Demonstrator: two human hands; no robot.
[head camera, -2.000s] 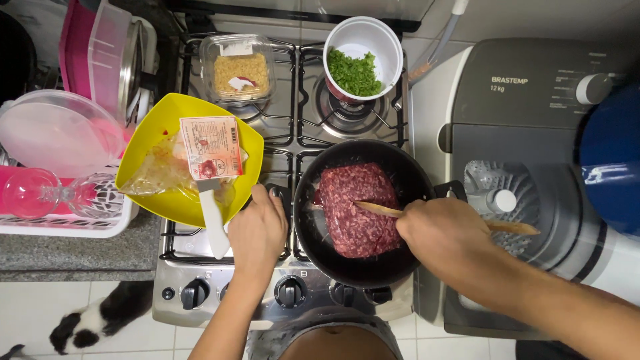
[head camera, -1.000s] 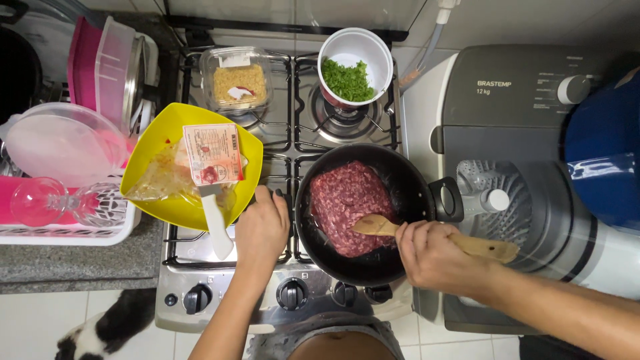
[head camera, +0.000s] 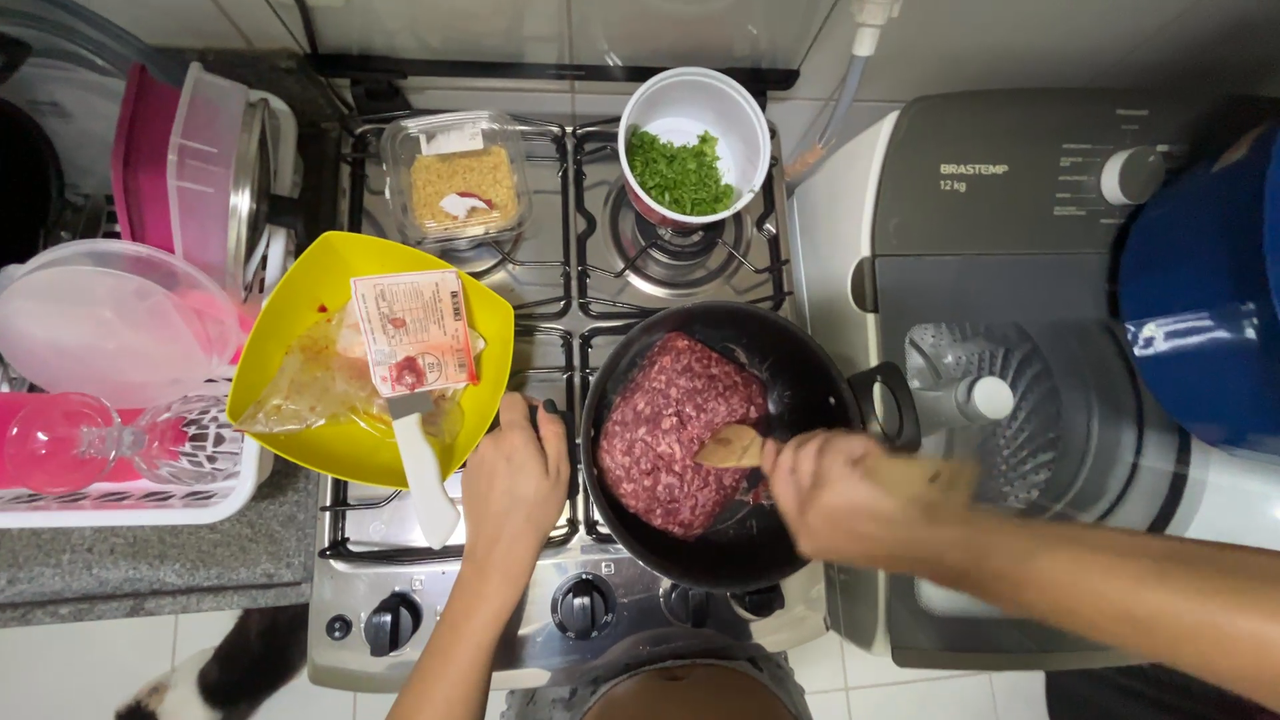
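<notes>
A block of raw ground meat (head camera: 670, 430) lies in the left part of a black frying pan (head camera: 815, 380) on the gas stove. My right hand (head camera: 840, 495) grips a wooden spoon (head camera: 730, 447), its tip against the meat's right side. At the pan's left, my left hand (head camera: 520, 465) is closed around a black handle, mostly hidden by the fingers. Beside that hand, a yellow bowl (head camera: 290, 320) holds a used plastic bag (head camera: 320, 375), a printed package label (head camera: 415, 325) and a white-handled utensil (head camera: 425, 480). Behind the pan stands a white tub (head camera: 745, 150) of chopped greens (head camera: 680, 175).
A clear plastic container (head camera: 465, 190) of yellowish crumbs sits on the back left burner. A dish rack (head camera: 230, 490) with glasses and lids stands left. At right are a washing machine (head camera: 980, 220) and a blue container (head camera: 1200, 290). A black-and-white animal (head camera: 235, 670) is on the floor.
My right hand has shifted the spoon's tip from the meat's middle to its right side. The meat now sits farther left in the pan, with more bare pan at right. My left hand stays at the handle.
</notes>
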